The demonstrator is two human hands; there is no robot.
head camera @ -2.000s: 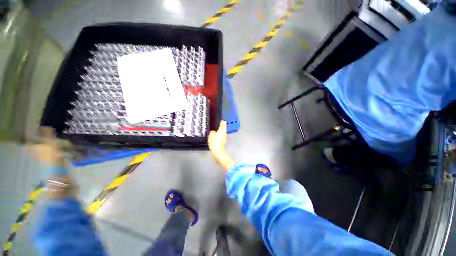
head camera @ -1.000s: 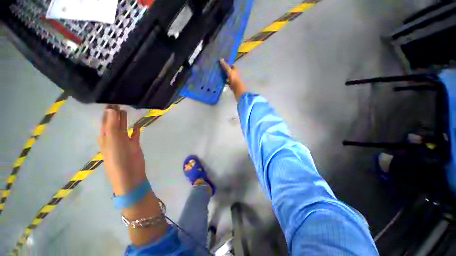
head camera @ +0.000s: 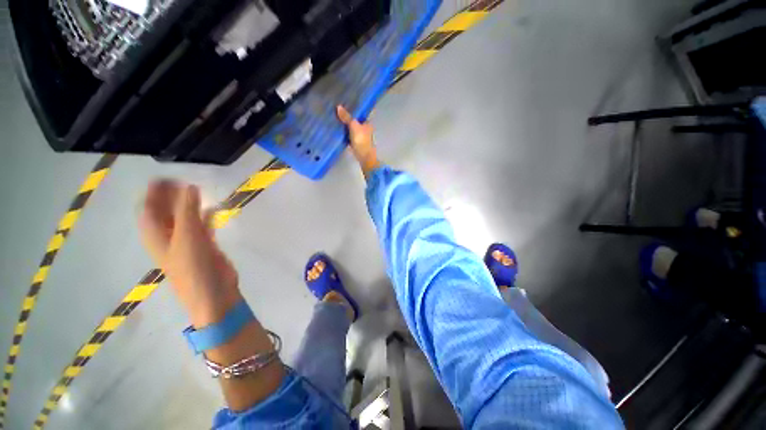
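Observation:
A black plastic crate (head camera: pixel 181 84) is at the upper left, cut off by the top edge. Silvery-white rows of packed parts (head camera: pixel 101 38) show inside it, and torn white labels are on its outer side. It stands over a blue perforated base (head camera: pixel 312 143) that sticks out on the right. My right hand (head camera: pixel 359 144) is at the base's right edge, thumb on top, other fingers mostly hidden. My left hand (head camera: pixel 191 243), with a blue wrist strap (head camera: pixel 222 327), is just below the crate, apart from it, empty, its fingers blurred.
Yellow-black tape (head camera: pixel 139 294) crosses the grey floor below and left of the crate. My feet in blue sandals (head camera: pixel 323 279) are at lower centre. At the right are a black stool frame (head camera: pixel 634 172) and another person's feet (head camera: pixel 663 262). Dark metal legs stand at bottom centre.
My right hand has gone from the crate's corner to the blue base. My left hand has come away from the crate. The crate and base appear further up and left, more side-on.

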